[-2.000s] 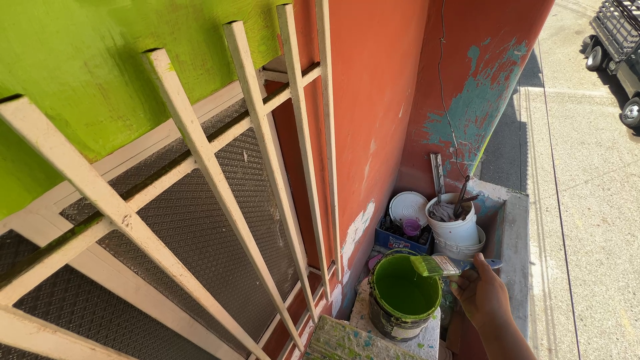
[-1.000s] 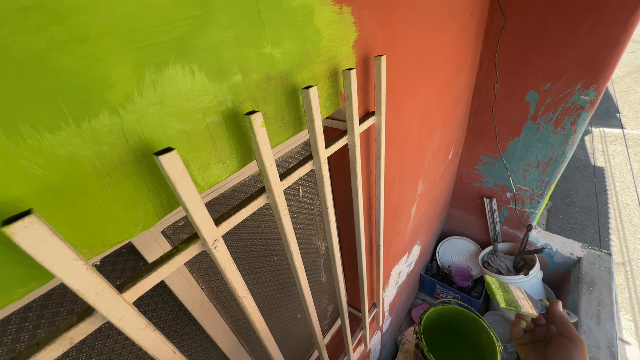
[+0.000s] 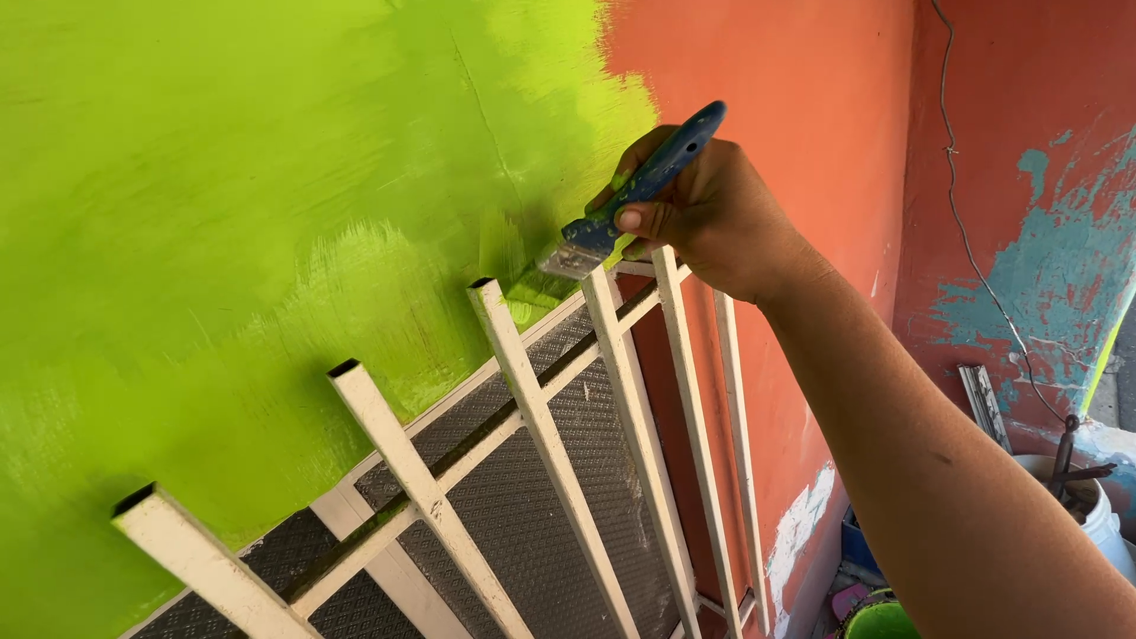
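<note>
My right hand [image 3: 701,204] grips a paintbrush [image 3: 652,182] by its blue, paint-spattered handle. The brush slants down to the left, its green-wetted bristles against the lime green wall [image 3: 222,195] just above the window frame, between the tops of two cream metal bars. Green paint marks the fingers. Right of the hand the wall is orange-red [image 3: 799,98], with a ragged edge where the green stops. At the bottom, partly behind my forearm, the rim and inside of a green paint bucket [image 3: 879,619] show. My left hand is out of view.
A cream metal window grille [image 3: 541,426] with open-topped bars stands out from the wall before a dark patterned pane [image 3: 497,541]. A white bucket [image 3: 1100,524] holding tools stands at the lower right. A thin wire [image 3: 963,226] hangs down the red wall with teal patches.
My right hand has moved with the brush from beside the green paint bucket up to the green wall above the grille. The view has swung toward the wall.
</note>
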